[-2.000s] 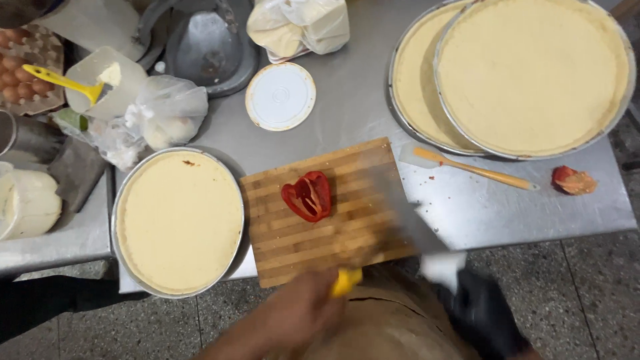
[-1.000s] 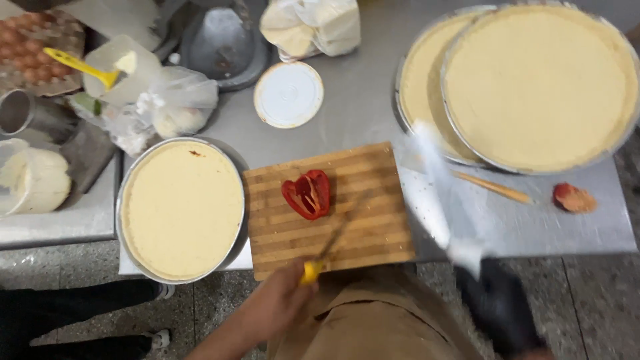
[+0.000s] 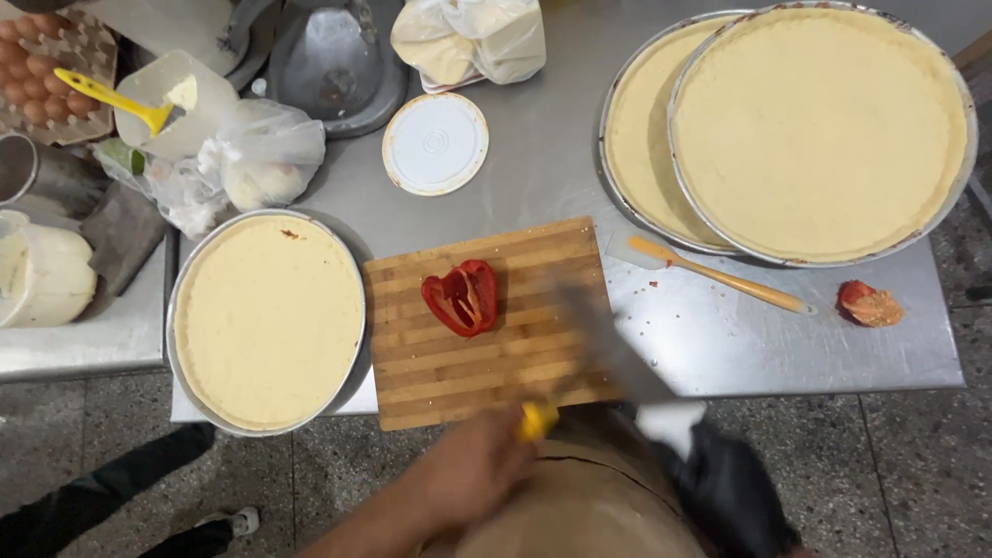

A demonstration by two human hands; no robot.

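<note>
My left hand (image 3: 484, 457), bare, is closed on a yellow-handled tool (image 3: 539, 420) at the near edge of the bamboo cutting board (image 3: 496, 372); its shaft or blade is blurred. My right hand (image 3: 721, 480), in a black glove, grips the white handle (image 3: 670, 425) of a large knife (image 3: 620, 349). The wide blade, also blurred, slants up and left over the board's right side. A cut red bell pepper (image 3: 463, 298), its hollow inside showing, lies on the board's upper left part, touched by neither hand.
A dough-lined round pan (image 3: 267, 322) stands left of the board; two more (image 3: 821, 132) overlap at the upper right. A spatula (image 3: 721, 280) and a pepper core (image 3: 869, 304) lie at right. A white lid (image 3: 435, 144) is behind. Another person's legs (image 3: 116, 480) show at lower left.
The knife has swung in my right hand: a second ago its blade pointed up beside the board, and now it slants left over it. The pepper has stayed in place.
</note>
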